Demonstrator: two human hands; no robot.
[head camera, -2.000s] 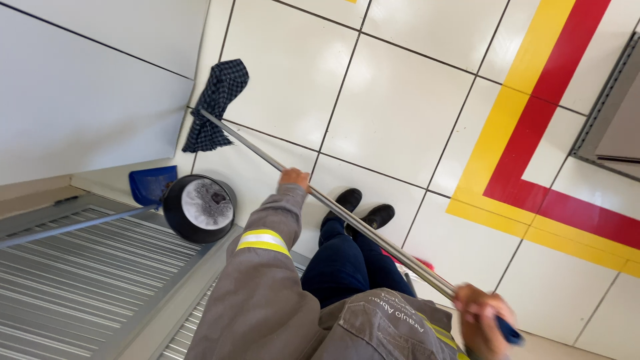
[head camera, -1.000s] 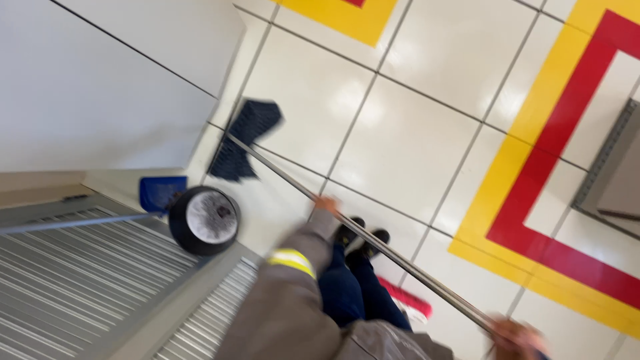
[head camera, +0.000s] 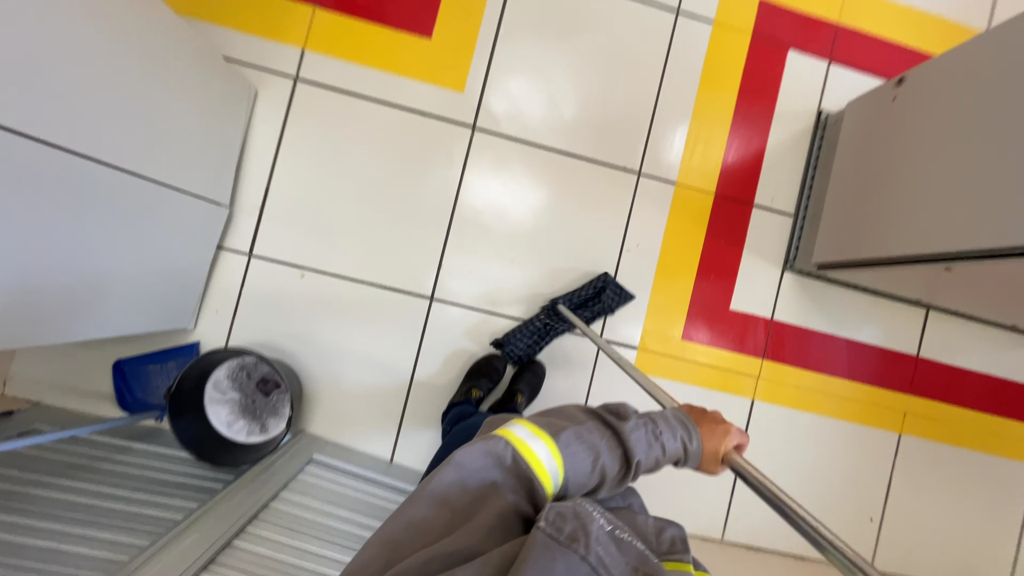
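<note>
My left hand is closed around the metal pole of a floor mop, partway along its length. A dark blue checkered cloth covers the mop head, which lies on the tiled floor right at the toes of my black shoes. Past my left hand, the pole runs out of view at the lower right. My right hand is outside the frame; only a bit of that sleeve shows at the bottom edge. A black bucket with foamy greyish water stands at the lower left.
Beside the bucket is a blue dustpan with a long handle. Pale panels rise at the left, above a ribbed metal surface. A grey cabinet stands at the right, inside red and yellow floor markings.
The mop head has moved right across the floor, from near the pale panels to my shoes. My left hand has moved right with the pole, and my right hand has left the view.
</note>
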